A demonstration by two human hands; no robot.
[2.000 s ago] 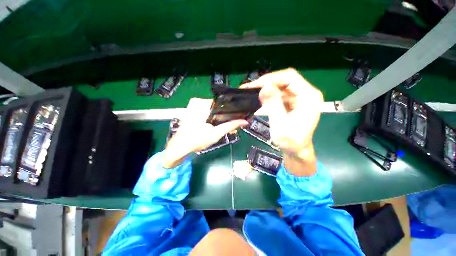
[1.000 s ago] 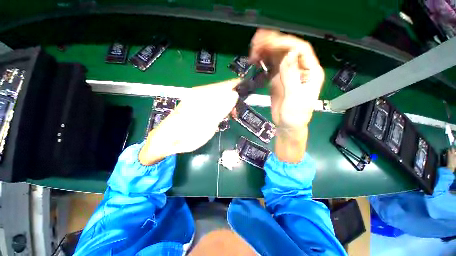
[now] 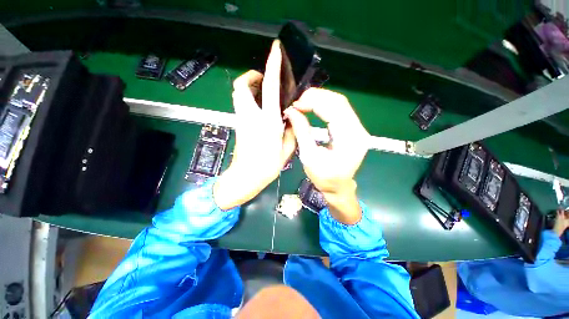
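My left hand [image 3: 259,134] holds a dark phone unit [image 3: 296,59] raised and tilted on edge above the metal rail, with its glossy dark face partly showing. My right hand [image 3: 330,137] has its thumb and fingers pinched together at the unit's lower edge; whether a small part is between them cannot be told. An open-backed phone unit [image 3: 208,153] lies on the bench left of my left hand. Another unit [image 3: 311,194] lies partly hidden under my right wrist, beside a cream-white crumpled lump [image 3: 289,205].
Black foam trays [image 3: 93,149] are stacked at the left. A tray with units [image 3: 508,215] stands at the right, beside thin black frames [image 3: 437,202] and a small blue item [image 3: 465,214]. Phone units lie on the green belt [image 3: 374,106]. A person's blue sleeve [image 3: 546,246] is at the far right.
The phone unit is now upright on edge, higher than two seconds ago. My right hand has come down from above to the unit's lower edge.
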